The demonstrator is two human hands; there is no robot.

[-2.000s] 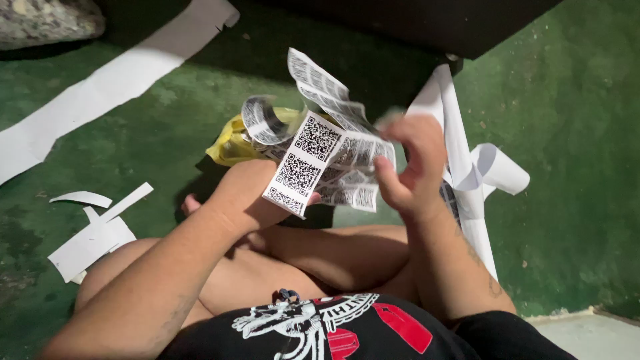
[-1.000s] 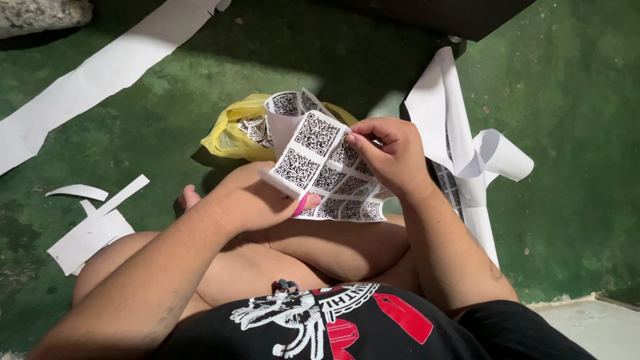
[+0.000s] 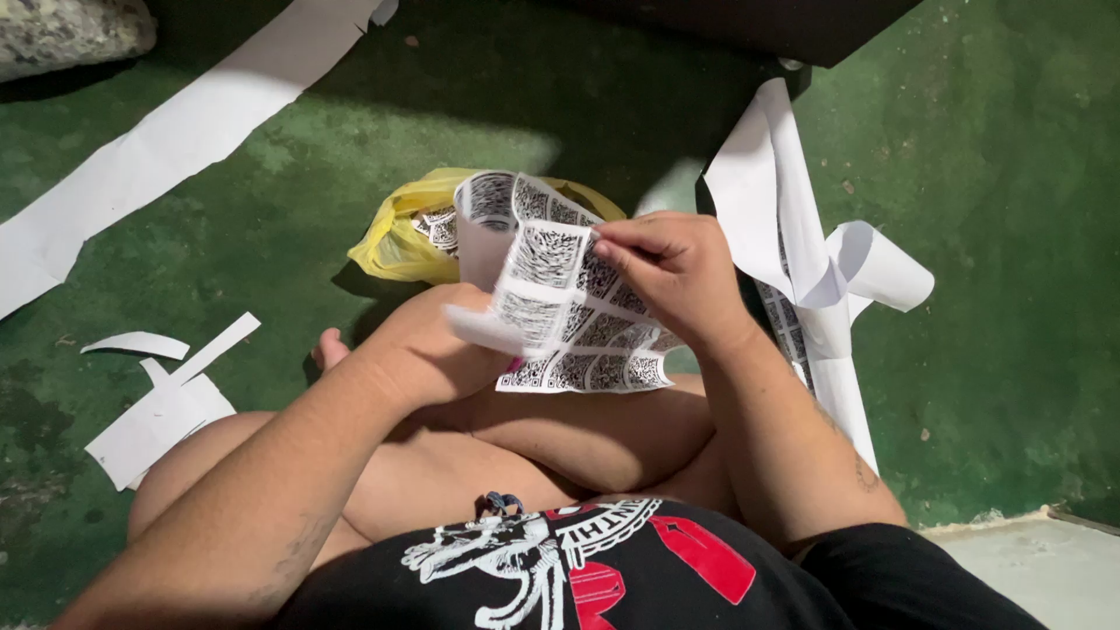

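Note:
A curled paper sheet printed with rows of square codes (image 3: 604, 328) hangs between my hands above my crossed legs. My left hand (image 3: 446, 346) grips its left side; a small bit of pink shows beside the fingers, too hidden to identify. Thumb and index finger of my right hand (image 3: 661, 262) pinch the sheet near its upper middle. A blurred strip of the paper sticks out over my left fingers. Just beyond the sheet, a yellow plastic bag (image 3: 398, 241) lies with its mouth spread and holds pieces of printed paper (image 3: 437, 229).
A long white paper strip (image 3: 188, 131) crosses the green floor at upper left, near a stone (image 3: 74, 35). White paper scraps (image 3: 162, 429) lie by my left knee. Rolled paper sheets (image 3: 792, 227) lie right of my right hand. A dark piece of furniture (image 3: 761, 26) stands at the top.
The right hand, raised and blurred apart from the paper two seconds ago, has come down and pinches the sheet. The sheet is more spread than it was then.

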